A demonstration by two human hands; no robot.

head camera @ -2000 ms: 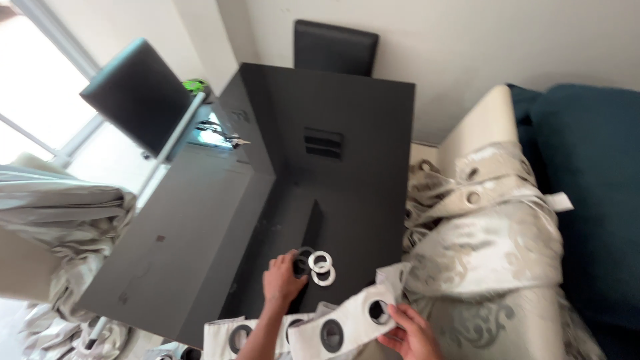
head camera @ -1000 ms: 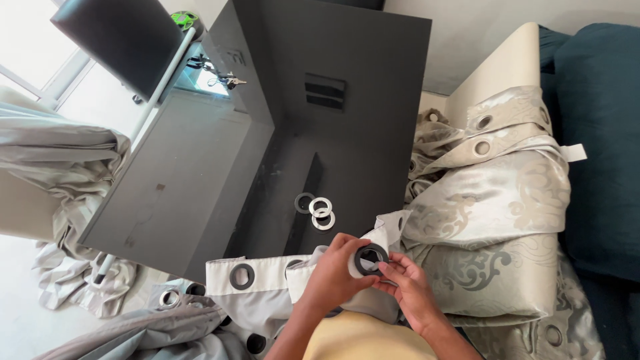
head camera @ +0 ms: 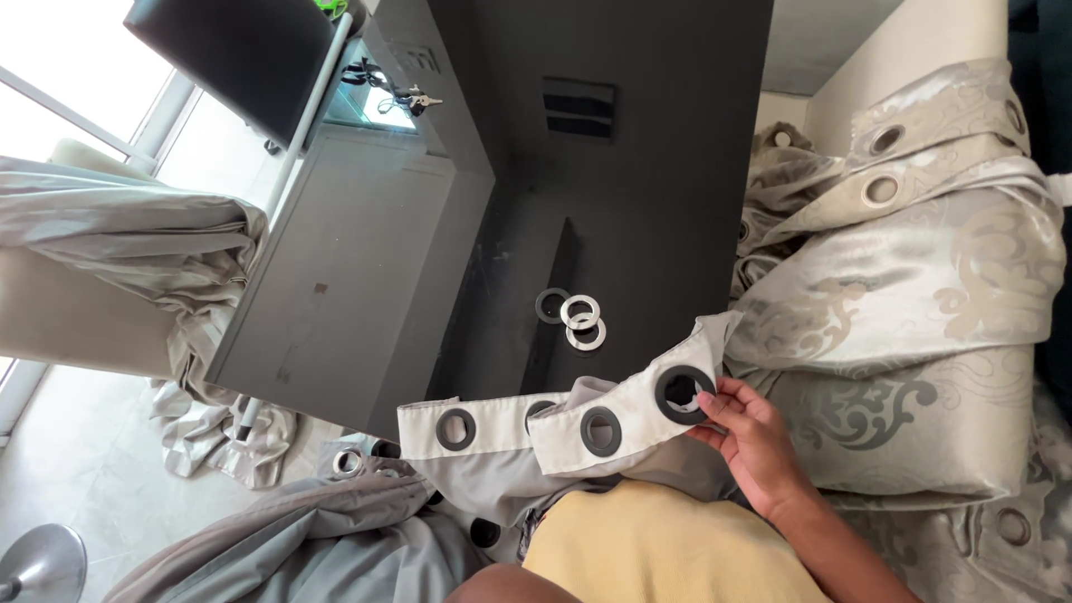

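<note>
My right hand (head camera: pixel 749 431) pinches the white header band of a grey curtain (head camera: pixel 502 427) beside a dark eyelet ring (head camera: pixel 684 394), with the thumb at the ring's edge. More dark rings sit along the band to the left, which lies across the near edge of a glossy dark table (head camera: pixel 662 209). On the table, two silvery rings (head camera: pixel 579 312) overlap, and a dark ring (head camera: pixel 551 306) touches them on the left. My left hand is out of view. A yellow cloth (head camera: pixel 662 544) covers my lap.
Patterned beige curtains (head camera: pixel 904 276) with metal eyelets drape over a chair at the right. Grey curtains (head camera: pixel 117 218) hang over another at the left. Keys (head camera: pixel 419 100) lie at the table's far left, near a black chair back (head camera: pixel 243 59) and a pale pole (head camera: pixel 306 117).
My left hand, at the loose rings two seconds ago and on the band's eyelet one second ago, has left the view. My right hand still holds the band.
</note>
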